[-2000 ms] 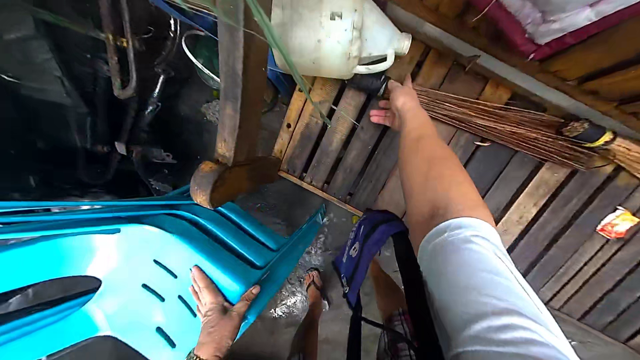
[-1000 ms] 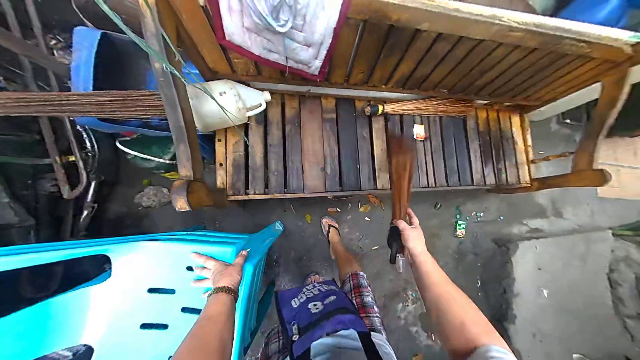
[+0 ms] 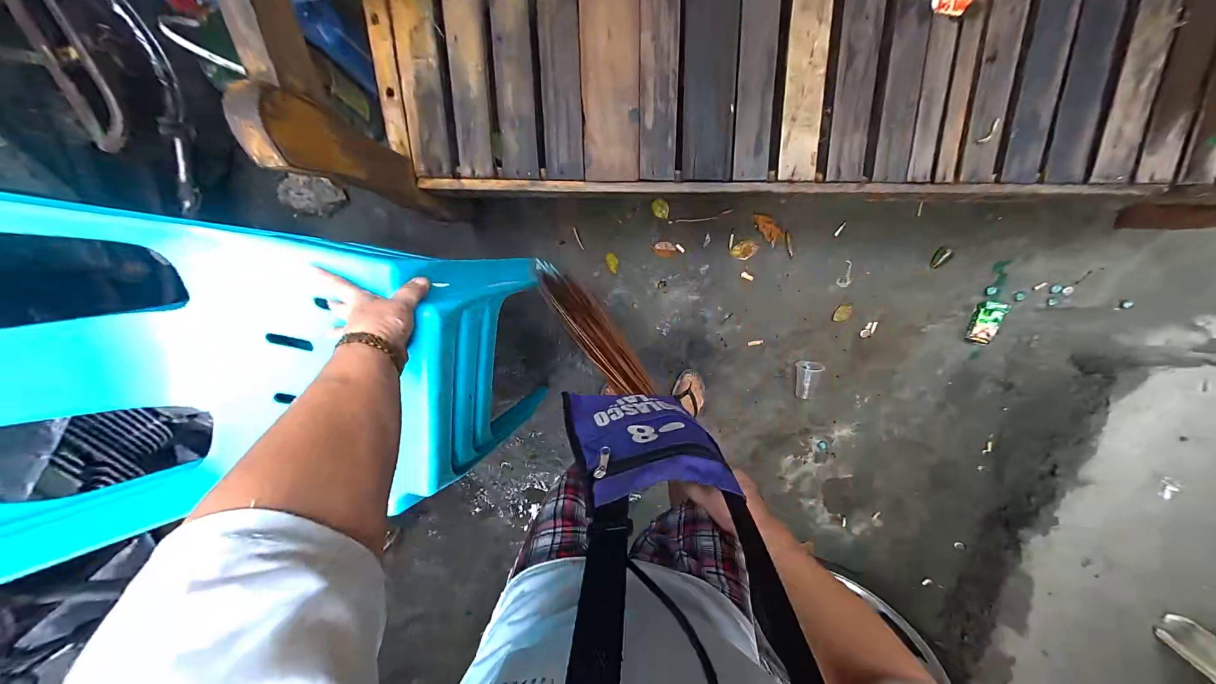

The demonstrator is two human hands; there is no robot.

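My left hand (image 3: 375,313) lies with spread fingers on the slotted seat of a blue plastic chair (image 3: 446,370), which stands tilted at the left, perhaps one of a stack. A stick broom (image 3: 598,332) of thin brown bristles reaches out beyond a purple pouch (image 3: 651,442), its bristle tips close to the chair's edge. The pouch hangs from black straps in front of my body and hides the broom's handle. Behind it, my right hand (image 3: 717,503) is mostly hidden, with only part showing beside the strap; its grip on the broom cannot be made out.
A slatted wooden bench (image 3: 712,95) runs along the top, its curved wooden leg (image 3: 323,142) at the left. On the concrete floor lie dry leaves, a clear plastic cup (image 3: 808,379), a green wrapper (image 3: 987,322) and small litter. A round metal rim (image 3: 893,613) shows at the lower right.
My right hand was at the bench two seconds ago, then held a stick broom over the floor by the bench; now it is low behind the pouch. My left hand stays on the chair.
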